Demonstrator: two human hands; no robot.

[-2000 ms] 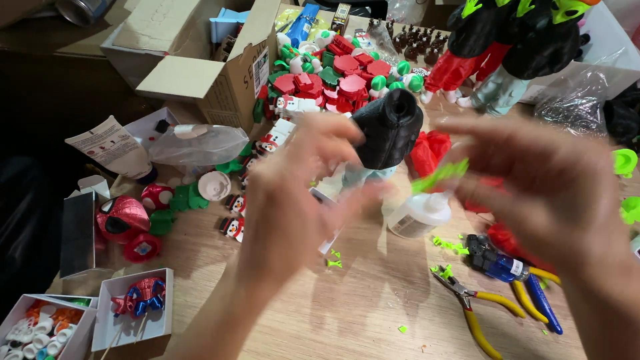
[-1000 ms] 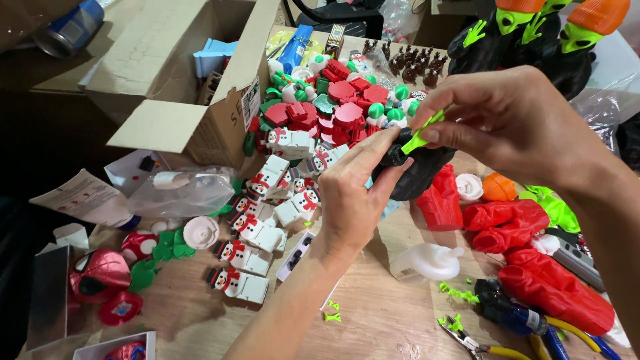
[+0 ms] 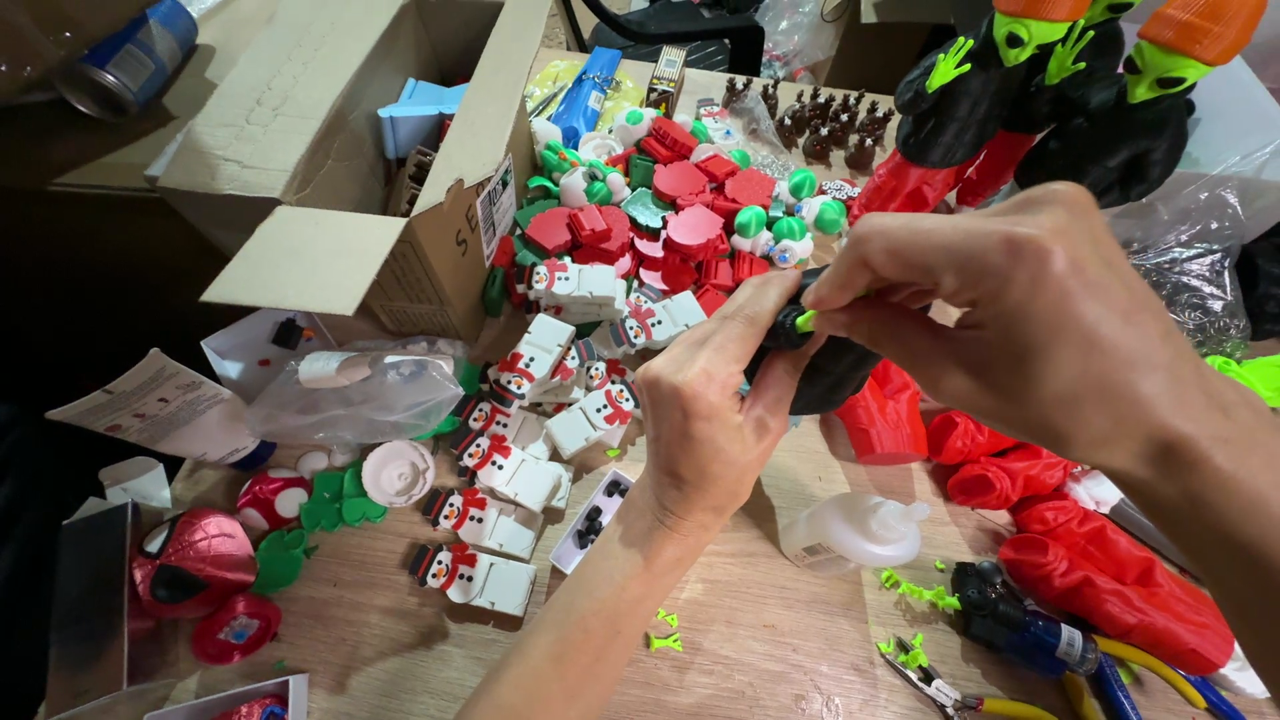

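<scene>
My left hand [image 3: 705,400] grips a black plastic figure torso [image 3: 825,370] above the middle of the table. Between the thumb and fingers of my right hand [image 3: 960,310] is a small bright green part [image 3: 806,321], its tip at the black round opening of the torso; most of it is hidden by my fingers. Below the hands a translucent squeeze bottle [image 3: 855,532] lies on the wooden table. Red plastic figure legs [image 3: 1110,570] lie to the right. Assembled alien figures with green faces and orange caps [image 3: 1195,30] stand at the back right.
Snowman figures [image 3: 480,580] and a small white box of black parts [image 3: 592,520] lie left of my forearm. Behind are red and green parts [image 3: 690,230] and an open cardboard box [image 3: 440,250]. Pliers [image 3: 940,690] and green scraps [image 3: 665,640] lie near the front.
Two seconds ago my hands were apart around the torso, with the green part in my right hand. They have since come together at the torso, and the green part now shows less between my fingers.
</scene>
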